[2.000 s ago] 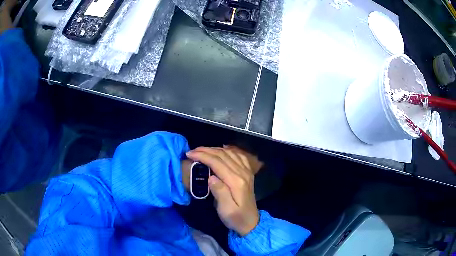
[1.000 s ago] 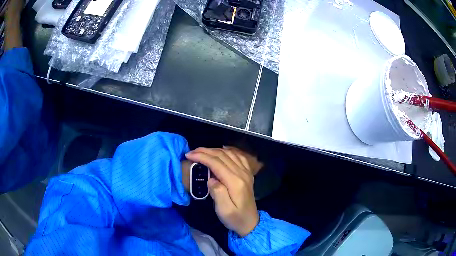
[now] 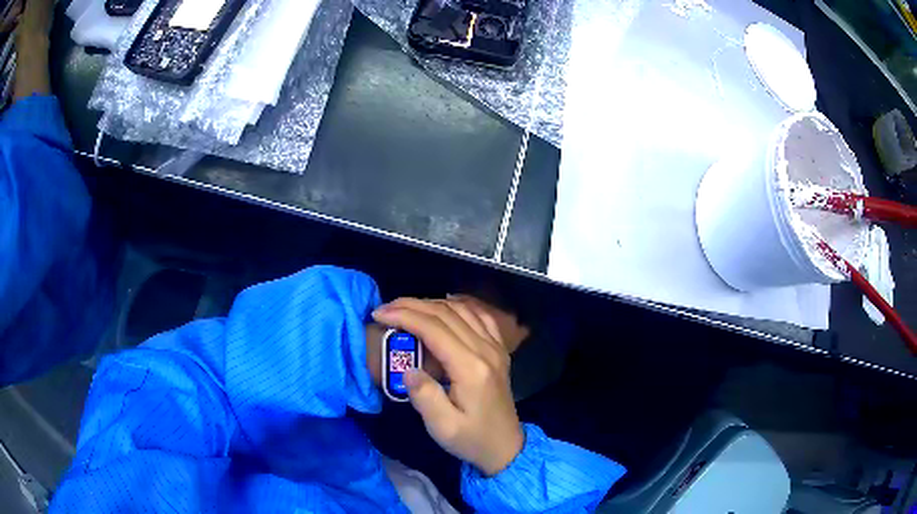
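A smart band (image 3: 402,351) sits on my left wrist, its small screen lit blue with a red and white code-like pattern. My right hand (image 3: 457,376) lies across my left wrist and the back of my left hand, thumb tip on the screen's lower part. My left hand (image 3: 511,323) is mostly hidden under it and in shadow below the bench edge; its fingers cannot be made out. My right hand holds no tool.
A white paste tub (image 3: 749,221) with two red rods stands on a paper sheet (image 3: 613,201), a lid (image 3: 779,67) behind. Phone half-assemblies (image 3: 468,30) lie on bubble wrap (image 3: 282,141). A neighbour's blue sleeve (image 3: 35,241) is at left, a pale stool (image 3: 739,472) at lower right.
The band's screen has gone from dark to lit blue with a pattern. My right thumb has moved left and down onto the screen. The left forearm has hardly moved.
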